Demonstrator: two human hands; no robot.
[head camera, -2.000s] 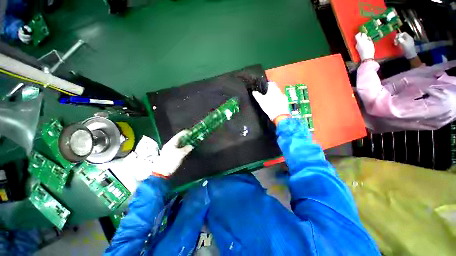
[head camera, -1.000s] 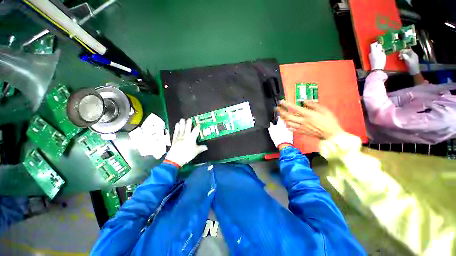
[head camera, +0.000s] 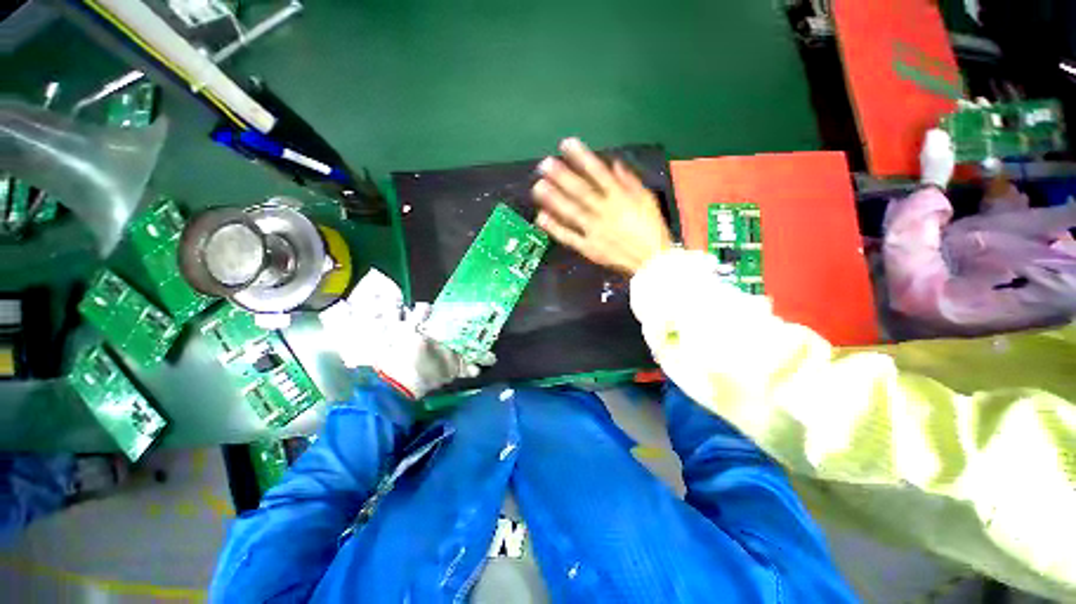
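My left hand (head camera: 434, 361), in a white glove with a red cuff edge, holds a green circuit board (head camera: 487, 283) by its lower left end. The board is tilted over the black mat (head camera: 566, 319). My right hand is hidden beneath another person's yellow sleeve; only part of my blue right sleeve shows. Another person's bare hand (head camera: 601, 208), fingers spread, is over the mat beside the board's upper end. I cannot tell whether it touches the board.
A second board (head camera: 736, 247) lies on the red-orange mat (head camera: 814, 248). A silver pot (head camera: 277, 254), white tissue (head camera: 368, 316) and several loose boards are at the left. A blue pen (head camera: 277, 155) is at the upper left. A person in pink holds a board at the upper right.
My left hand has gripped the board and tilted it up. The other person's bare hand has moved left over the mat, and its yellow sleeve now covers my right hand.
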